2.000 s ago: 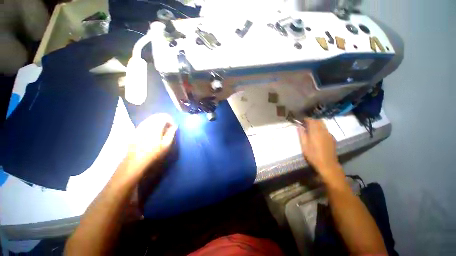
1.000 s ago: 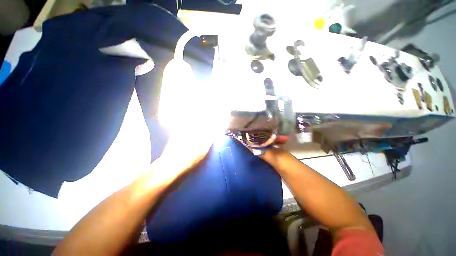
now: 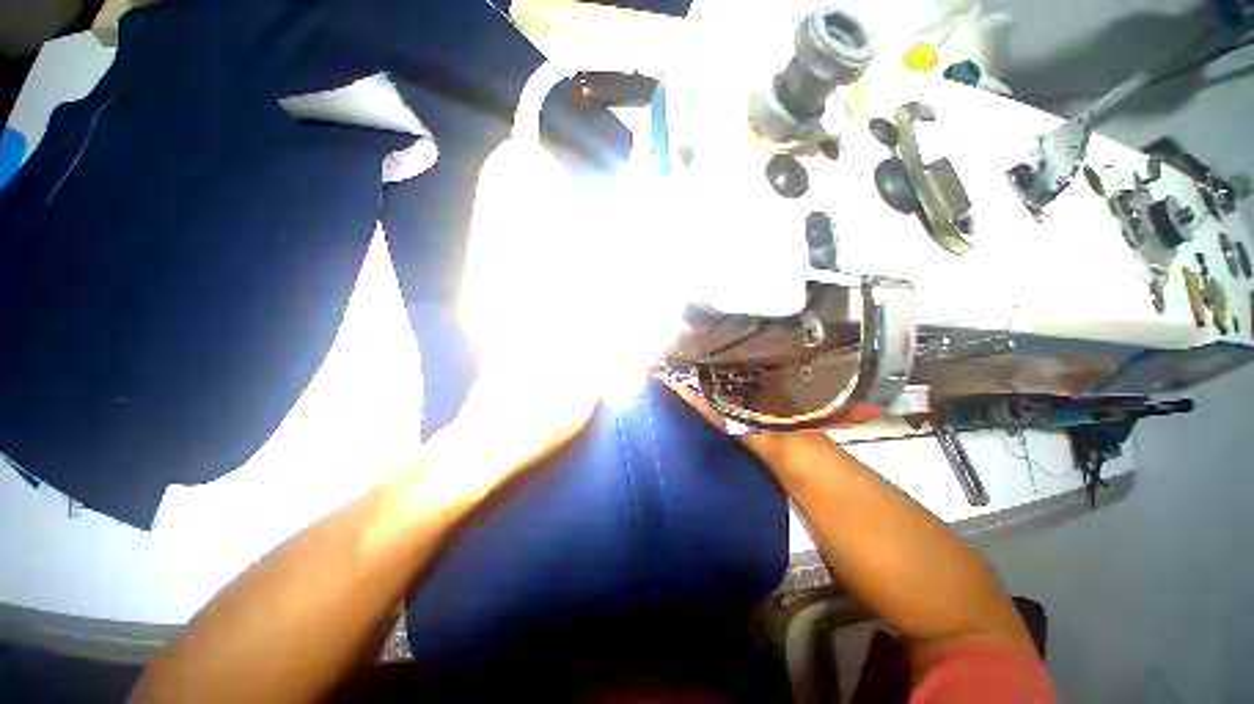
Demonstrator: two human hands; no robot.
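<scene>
A navy cloth panel [image 3: 591,550], bright blue near the lamp, lies under the machine head and hangs over the table's front edge. Thin stitched lines run down it from the needle area. The white sewing machine [image 3: 1018,261] stands over it, its head close to my view. My left hand [image 3: 557,399] is at the cloth's left side by the needle area, washed out by lamp glare; its fingers are not clear. My right hand [image 3: 736,420] is on the right, under the machine head, its fingers mostly hidden. The needle and presser foot cannot be made out.
A glaring machine lamp [image 3: 550,261] is left of the head. More navy panels [image 3: 206,275] with a pale scrap [image 3: 365,105] lie at the left. A ridged metal piece [image 3: 960,465] and dark clutter with threads [image 3: 1100,447] are right of my right hand. A pale wall is at right.
My right hand has come from the right part of the table to under the machine head. My left hand has moved to the needle area. The view has moved closer to the head.
</scene>
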